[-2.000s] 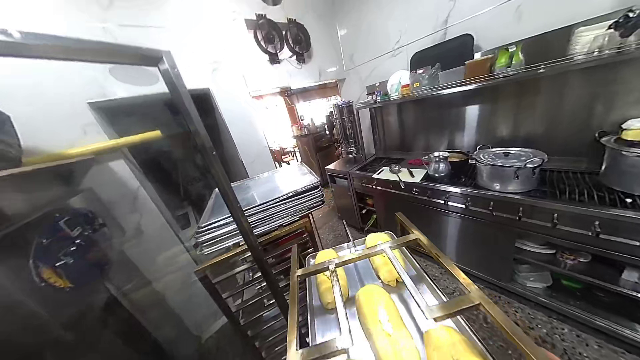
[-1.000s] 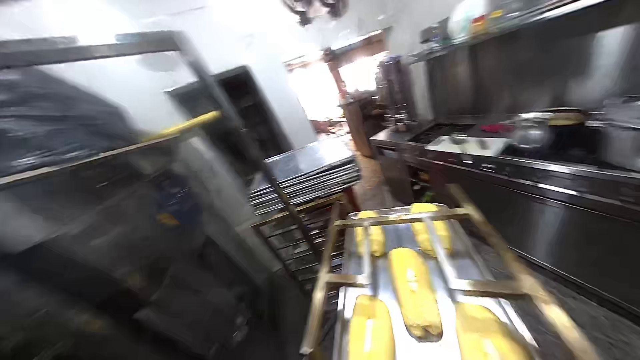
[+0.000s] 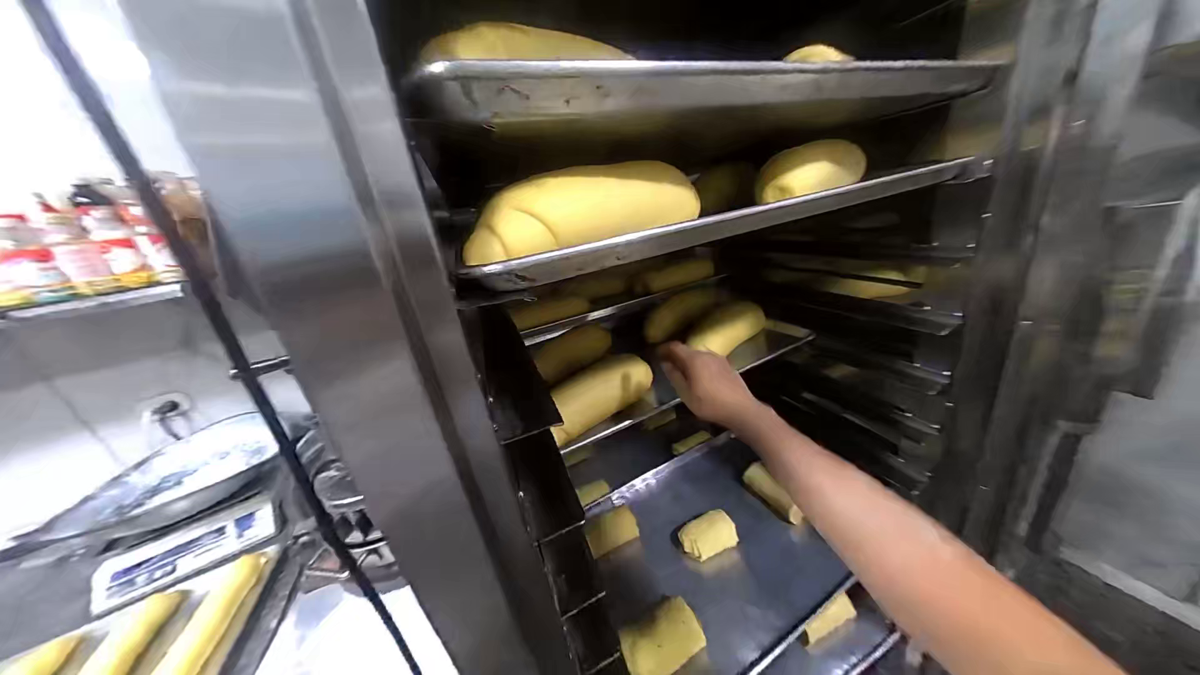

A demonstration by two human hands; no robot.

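My right hand [image 3: 703,380] reaches from the lower right into a metal rack cabinet. Its curled fingers are at a metal tray [image 3: 623,424] of long yellow dough loaves, close beside one dough loaf [image 3: 727,328]; whether they touch it or grip the tray is unclear. Another loaf [image 3: 600,398] lies left of the hand. Above is a tray [image 3: 722,223] bearing a large rolled loaf [image 3: 600,206] and a smaller-looking loaf [image 3: 812,171]. Beneath my forearm, a lower tray [image 3: 675,525] holds several short dough rolls [image 3: 709,534]. My left hand is out of view.
The cabinet's steel front post [image 3: 375,328] stands left of the opening. Empty side rails [image 3: 872,352] line the right inside. A digital scale [image 3: 183,553] with a large bowl [image 3: 178,473] sits at left, near dough strips [image 3: 211,609]. Bottles [image 3: 84,244] stand on a shelf.
The view has swung from the stove and the tray of loaves on a metal frame to the open rack cabinet. My right hand, unseen before, is now inside it.
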